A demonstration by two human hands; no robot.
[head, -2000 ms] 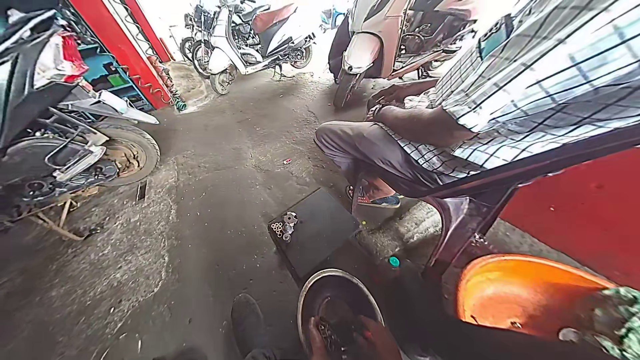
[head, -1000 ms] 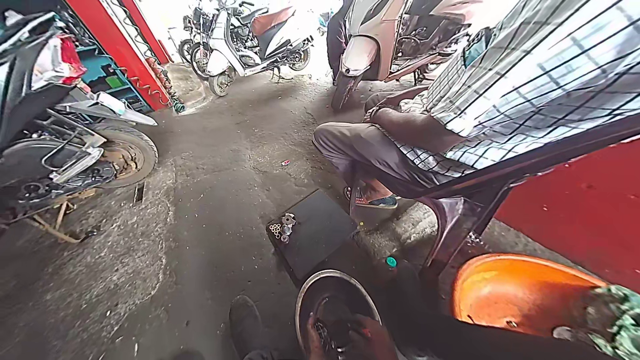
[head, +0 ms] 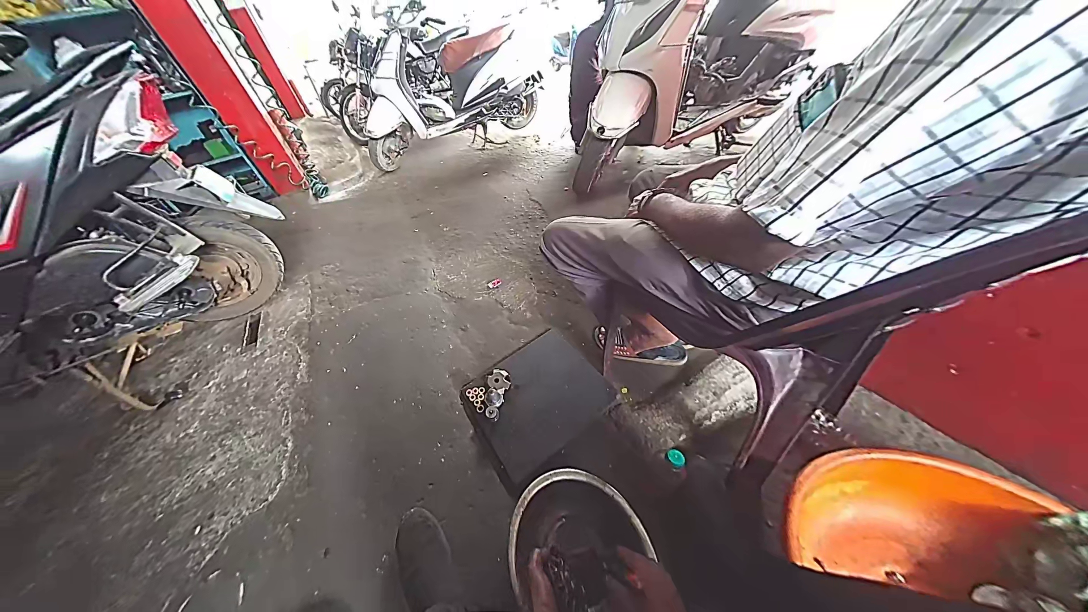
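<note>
At the bottom of the head view, a round metal basin [head: 517,534] with a dark inside holds both of my hands. My left hand [head: 541,581] is at its left side, fingers around a dark part [head: 563,571] whose kind is too dim to tell. My right hand [head: 646,581] lies on the right in the basin, fingers bent beside the same part; whether it grips anything is unclear. Beyond the basin, a flat black board [head: 557,404] bears several small metal rings [head: 478,398] and a notched metal disc [head: 498,380] near its left corner.
A seated person [head: 612,246] is at the right on a dark chair [head: 769,399]. An orange basin [head: 901,476] stands at lower right, a green cap [head: 676,458] left of it. A motorcycle [head: 229,263] stands at left; scooters [head: 399,110] stand at the back. My shoe [head: 422,552] is left of the metal basin.
Both hands have stayed in the metal basin, with small shifts of the fingers. The small parts on the black board have not moved.
</note>
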